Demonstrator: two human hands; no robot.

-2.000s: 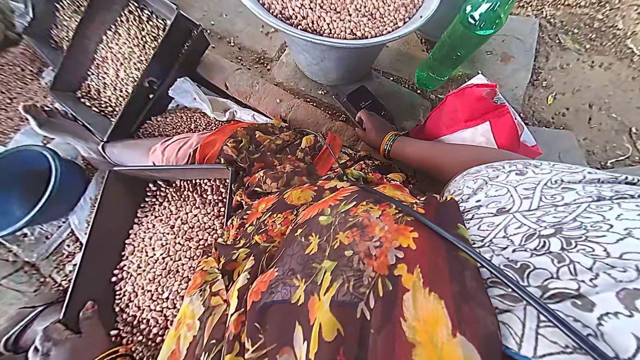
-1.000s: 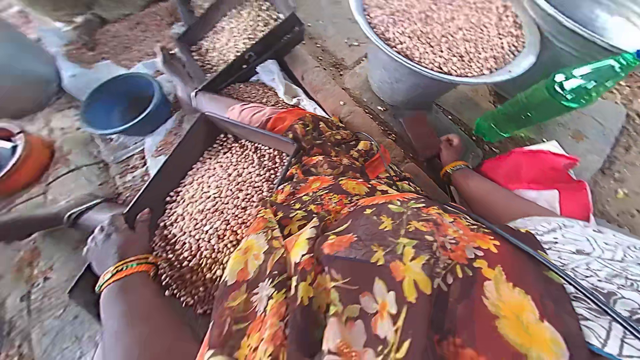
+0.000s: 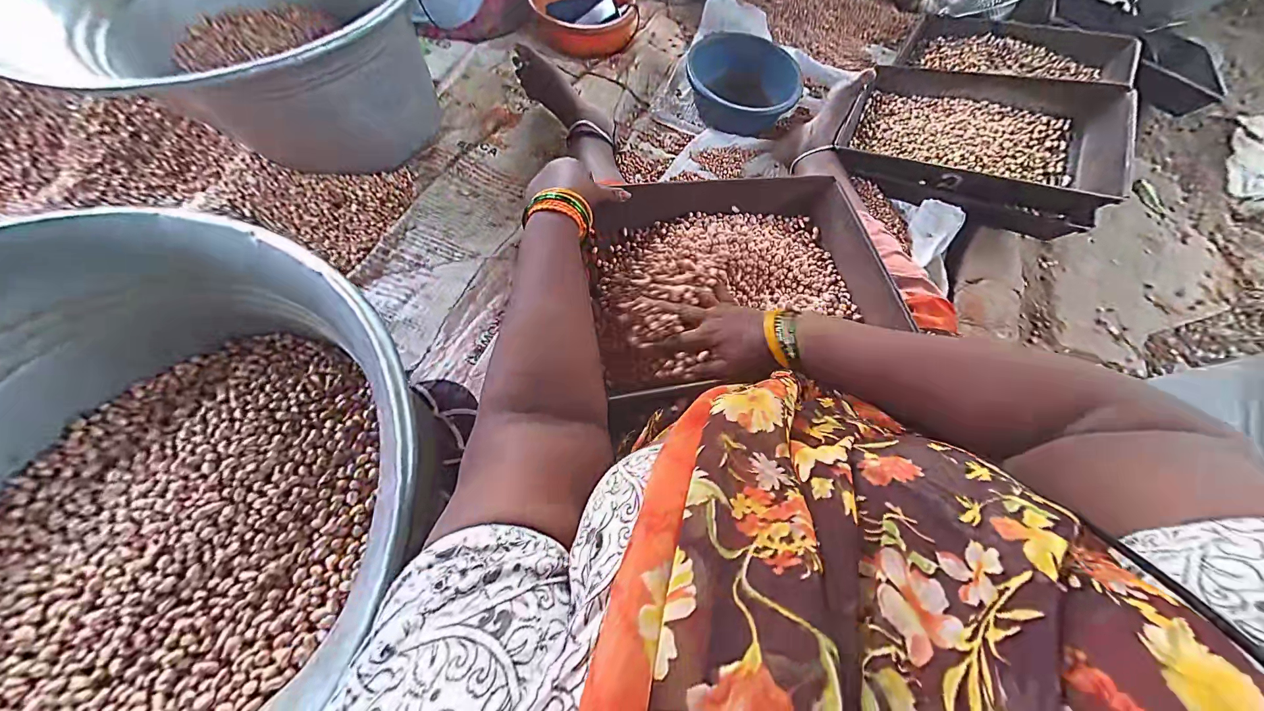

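A dark rectangular metal tray [image 3: 869, 252] of shelled peanuts [image 3: 760, 257] rests between my outstretched legs. My left hand [image 3: 573, 182], with orange and green bangles at the wrist, grips the tray's far left corner. Inside the tray, at its near side, my right hand [image 3: 713, 341] lies palm down with fingers spread among the nuts. The nuts beside those fingers are blurred. Yellow and patterned bangles circle my right wrist. A floral cloth covers my lap and meets the near edge of the tray.
A large metal tub [image 3: 380, 326] of nuts stands at the left, another metal tub [image 3: 316, 118] beyond it. A blue plastic basin [image 3: 744, 84] sits past the tray near my feet. Two more dark trays [image 3: 1106, 138] of nuts lie at the far right. An orange basin [image 3: 588, 35] stands farther back.
My right hand has left the ground beside the phone and is now in the tray's nuts. My left hand stays at the tray. The view has swung far to the left.
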